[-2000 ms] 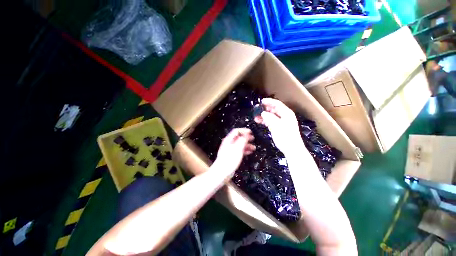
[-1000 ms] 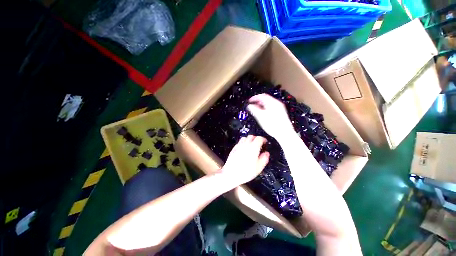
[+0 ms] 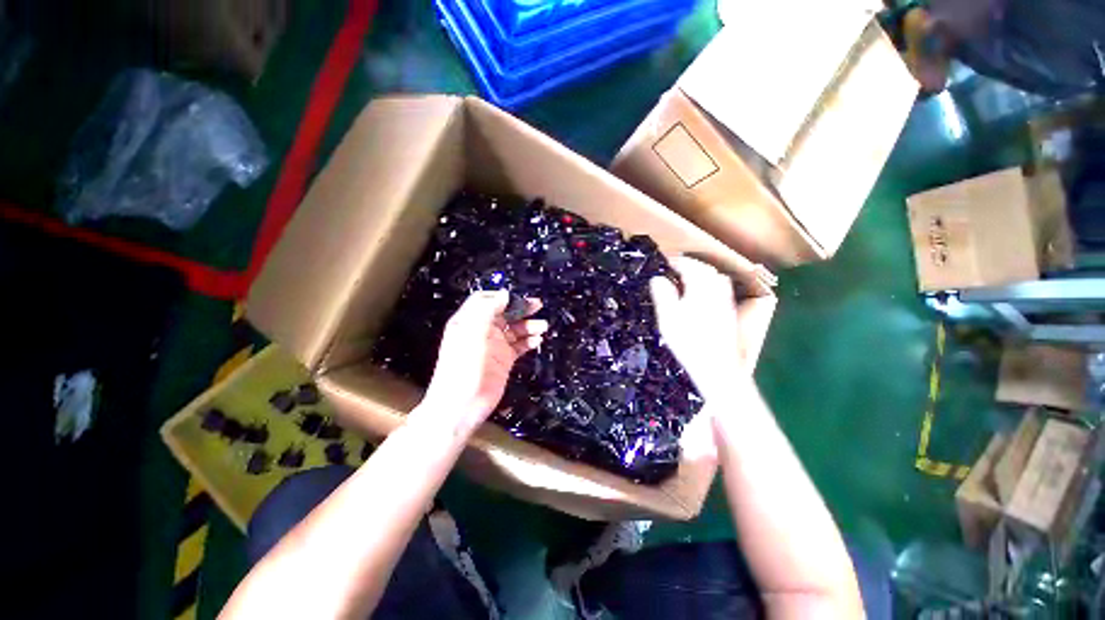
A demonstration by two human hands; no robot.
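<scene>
An open cardboard box (image 3: 388, 218) stands between my legs, heaped with small glossy black plastic parts (image 3: 594, 363). My left hand (image 3: 485, 351) is over the left middle of the heap, with a dark part between thumb and fingers. My right hand (image 3: 697, 309) is at the right side of the heap by the box wall, fingers bent down; whether it holds a part cannot be told. A shallow yellow tray (image 3: 224, 466) lies left of the box with several black parts scattered in it, partly behind my knee.
Blue crates (image 3: 557, 49) stand beyond the box. A second cardboard box (image 3: 739, 170) is at upper right, a clear plastic bag (image 3: 158, 151) on the floor at upper left. Smaller boxes (image 3: 975, 230) are at far right. Part of another person (image 3: 1030, 42) shows at the top right.
The view has shifted, so the box and tray appear further left. My hands have moved apart, the left to the heap's left side and the right to the right wall.
</scene>
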